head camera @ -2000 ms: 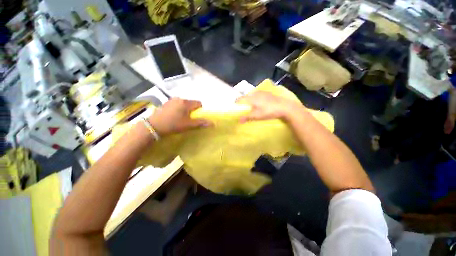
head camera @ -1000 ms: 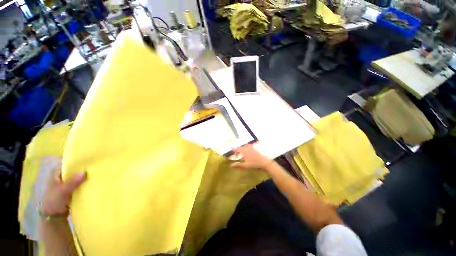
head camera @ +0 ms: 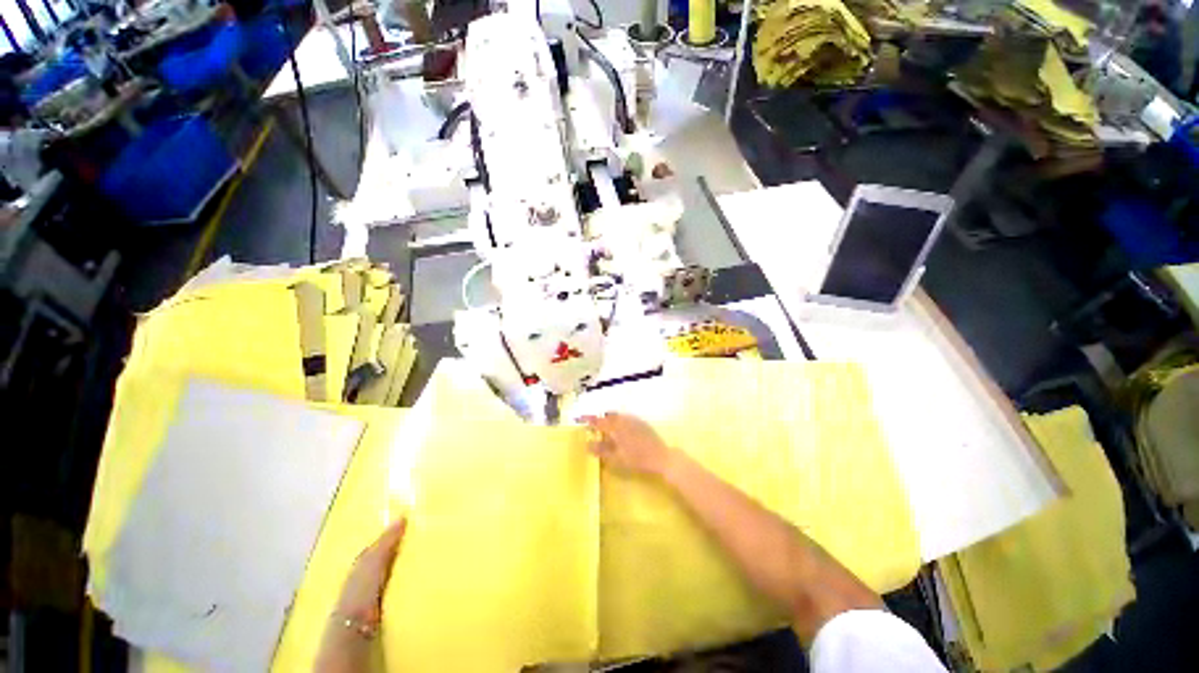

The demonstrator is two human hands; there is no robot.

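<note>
A large bright yellow garment panel (head camera: 493,526) lies across the table front, with a vertical edge or fold line near its middle. My left hand (head camera: 372,572) is at the panel's left edge, its fingers partly hidden by the cloth. My right hand (head camera: 629,444) holds the cloth at its top middle, just right of the needle area. The white machine head (head camera: 555,335) with a red logo stands directly behind the panel. A yellow template edge (head camera: 711,341) with dark writing shows behind the panel's right part.
A stack of cut yellow panels (head camera: 197,335) is at left, with a light grey sheet (head camera: 224,513) on it. A white-framed tablet (head camera: 878,250) stands on the white table (head camera: 953,440) at right. Finished yellow panels (head camera: 1045,552) hang beyond the right edge. Thread cones (head camera: 701,23) stand behind.
The raised yellow panel has come down flat before the machine head. My left hand has moved right with its edge. My right hand is now by the needle area. The view has turned left.
</note>
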